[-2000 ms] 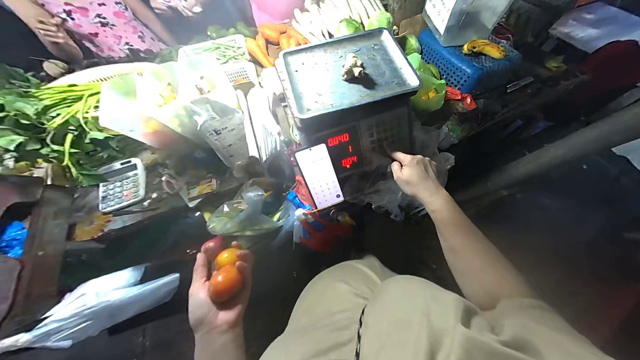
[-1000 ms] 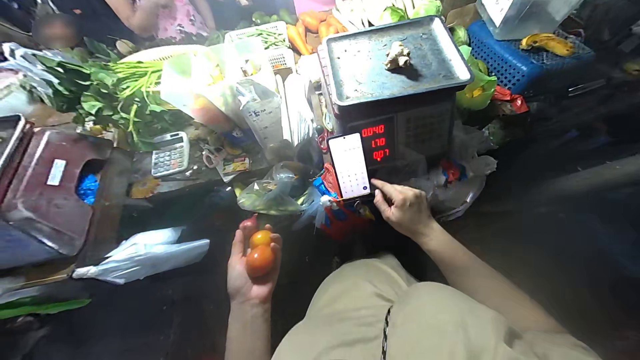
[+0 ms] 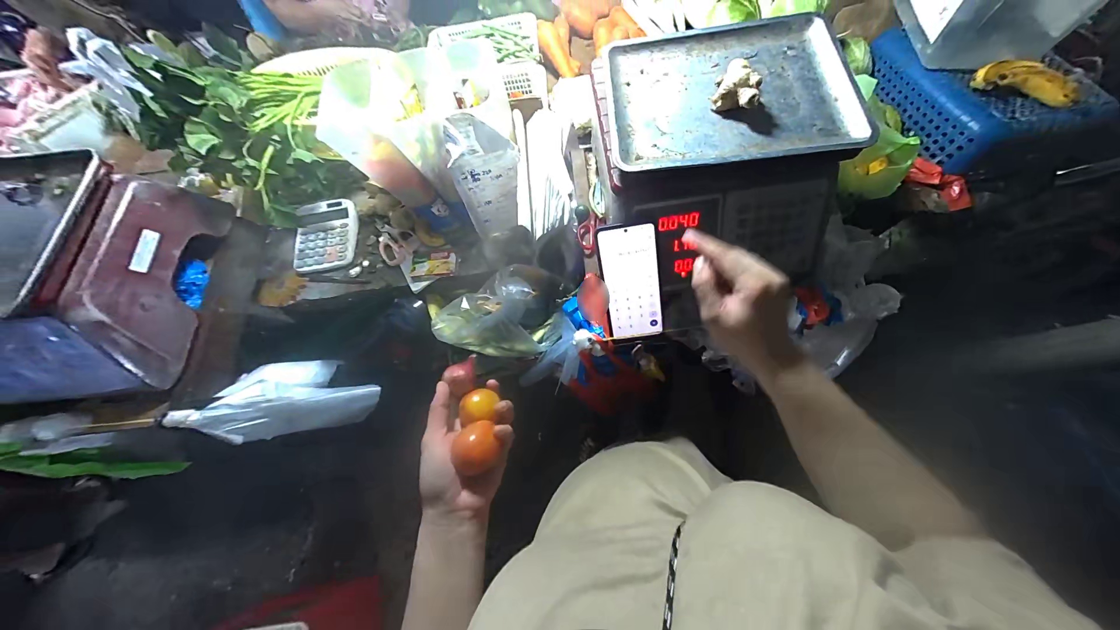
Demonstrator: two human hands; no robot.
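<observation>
My left hand holds two orange tomatoes and a small red onion in its upturned palm. My right hand holds nothing; its index finger points at the red digits of a digital scale, covering part of them. Whether the fingertip touches the display, I cannot tell. A piece of ginger root lies on the scale's metal tray. A smartphone with a calculator on its screen stands upright against the scale front, left of the digits.
A desk calculator and scissors lie left of the scale. Leafy greens, plastic bags and carrots crowd the stall. A blue crate with bananas stands right. White plastic bags hang at left.
My right hand has moved from the scale's keypad, past the phone's lower edge, up to the red digits. The middle and lower readings changed after the first frame. My left hand keeps its hold.
</observation>
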